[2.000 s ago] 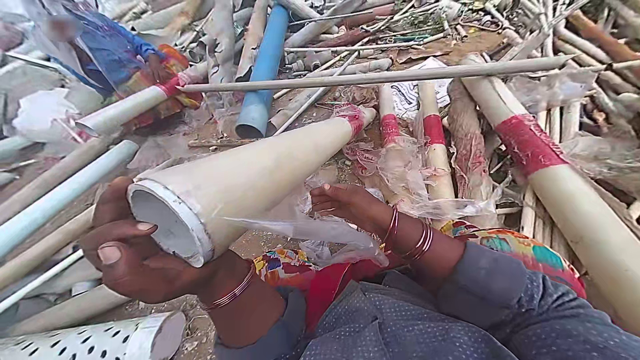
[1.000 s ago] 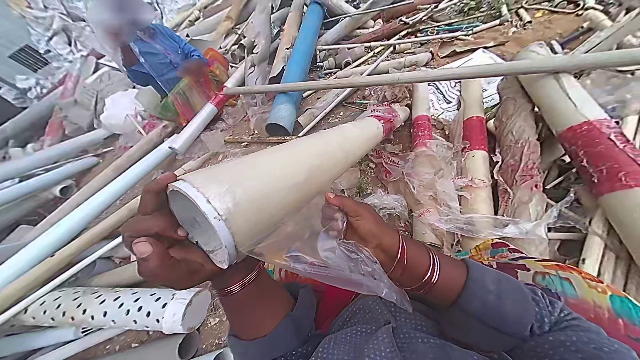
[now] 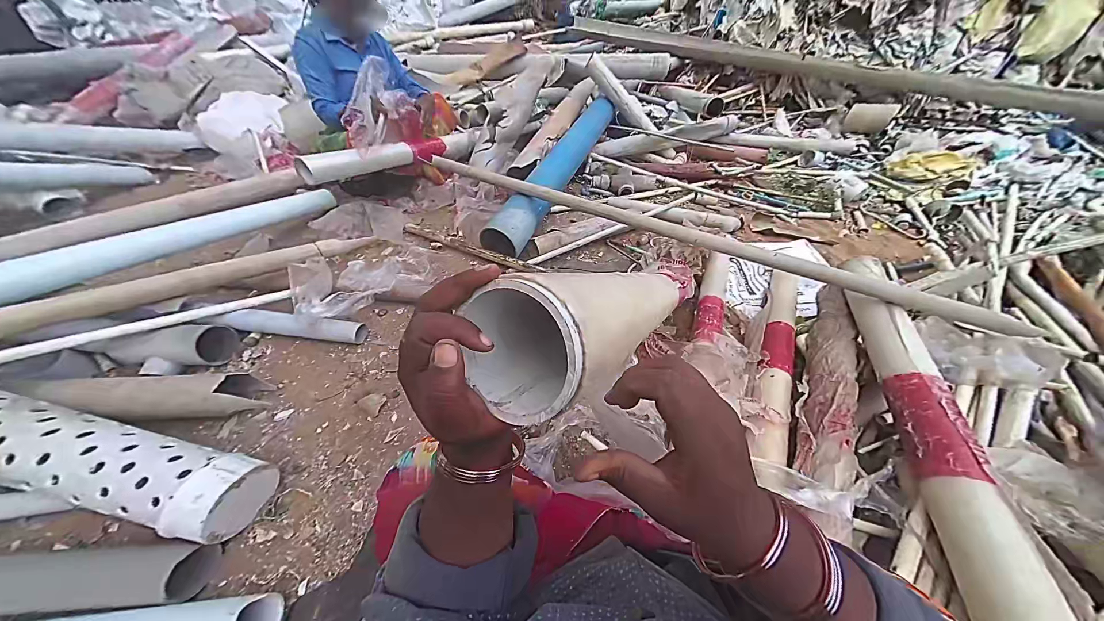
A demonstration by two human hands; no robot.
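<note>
A cream plastic pipe (image 3: 617, 319) points away from me, its open, pale-rimmed end facing me. My left hand (image 3: 453, 362) grips that rim from the left, fingertips at its edge. Close to the pipe's right side is my right hand (image 3: 690, 448), thumb and fingers apart, holding nothing visible. Clear plastic film (image 3: 625, 431) hangs beneath the pipe, between the hands. Red printed film (image 3: 675, 274) wraps the far end of the pipe. Metal bangles circle both wrists.
A perforated white pipe (image 3: 112, 457) lies at left, with pale blue pipe (image 3: 164, 241) beyond. Pipes with red bands (image 3: 936, 423) lie at right. A long thin pole (image 3: 733, 246) crosses ahead. A person in blue (image 3: 332, 65) sits behind a blue pipe (image 3: 552, 177).
My right hand has come off the clear film it pinched a second ago, and its fingers have spread. The pipe's open end has turned more toward me. The view has shifted.
</note>
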